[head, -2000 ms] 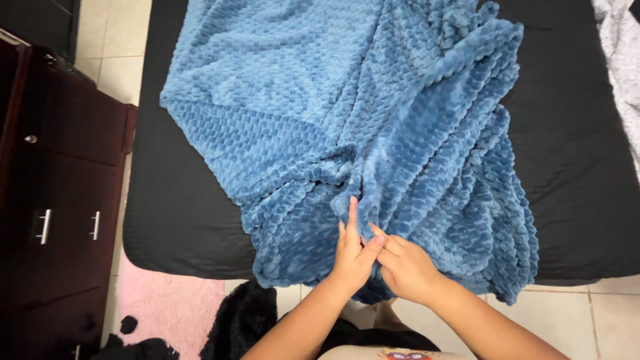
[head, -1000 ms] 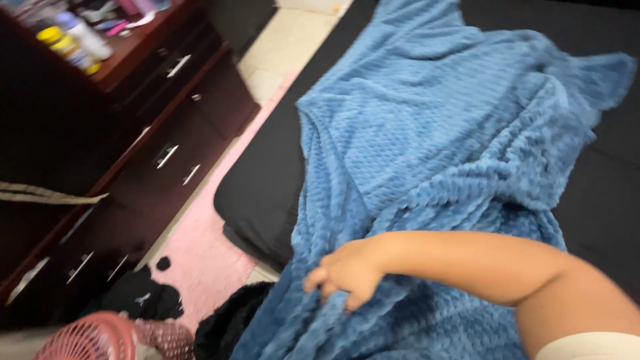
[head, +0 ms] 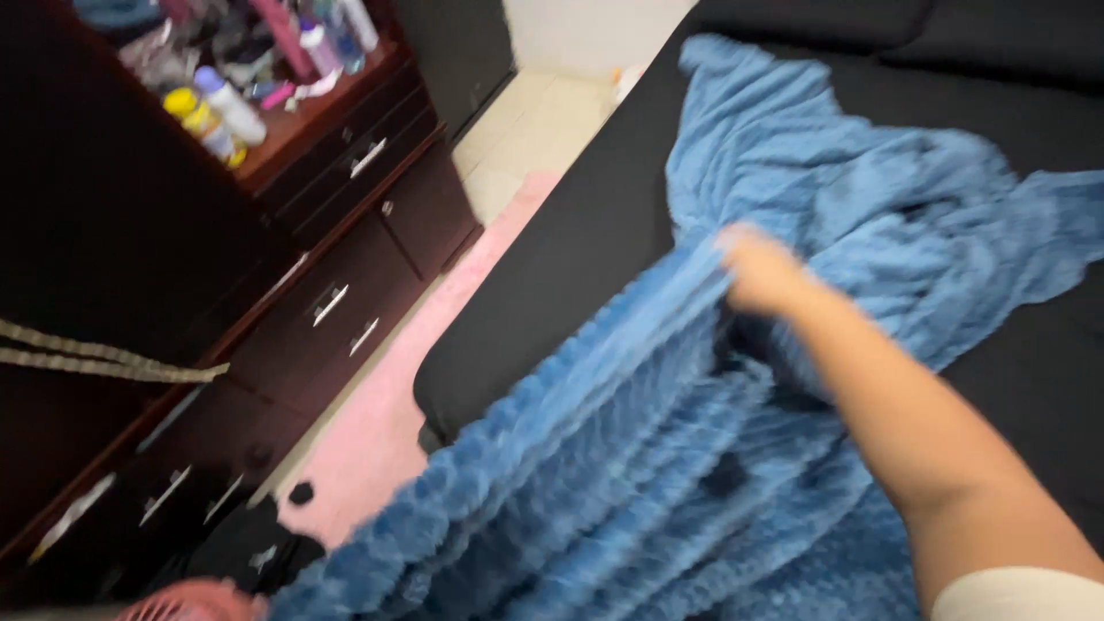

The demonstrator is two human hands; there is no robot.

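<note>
A blue textured plush blanket runs from the bottom of the view up over a bed with a black sheet. My right hand, blurred, is closed on the blanket's upper edge near the middle of the view, with the arm reaching in from the lower right. Below the hand the blanket hangs in long folds toward the lower left. Its far part lies bunched on the bed. My left hand is out of view.
Left of the bed stands a dark wood dresser with metal handles, bottles on its shelf. A pink rug lies on the floor between them. A pink plastic basket or fan and black cloth are at the lower left.
Both hands were together at the blanket's near edge at first. My right hand has since moved forward over the bed with the blanket, which is now raised in folds. The view has swung left.
</note>
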